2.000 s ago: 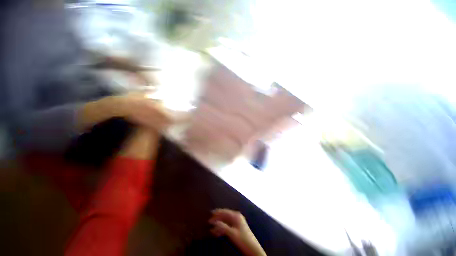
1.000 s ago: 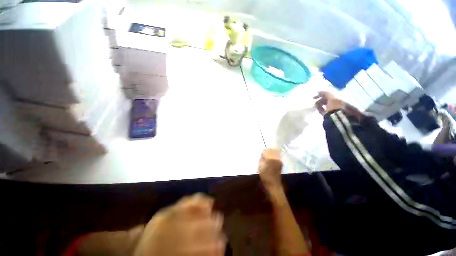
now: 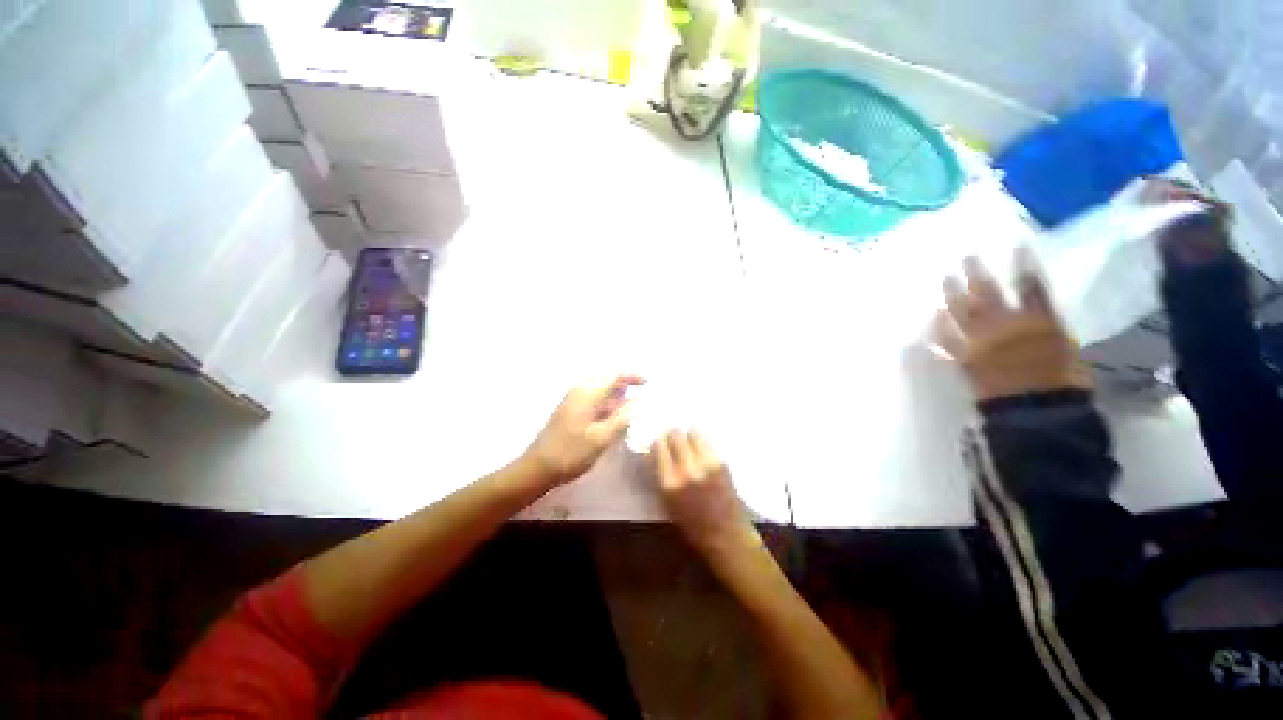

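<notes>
My left hand (image 3: 581,433) is over the front part of the white table (image 3: 563,253), left of my right hand (image 3: 692,478). The fingertips of both hands nearly meet, with the left thumb and index finger curled close together. A small pale patch (image 3: 640,426) shows between the fingertips. It blends into the bright table, and I cannot tell if it is thin film or whether either hand grips it.
White carton stacks (image 3: 380,155) stand at the left, beside a lit smartphone (image 3: 384,312). A teal mesh basket (image 3: 844,211) with white pieces, a decorated holder (image 3: 704,85) and a blue heap (image 3: 1090,155) are at the back. A person's hand (image 3: 1016,338) is at the right, near pale film (image 3: 1112,267).
The view has steadied. My left hand has moved from the near edge onto the table beside my right hand, which has shifted left. The other person's hands have moved apart, with the film.
</notes>
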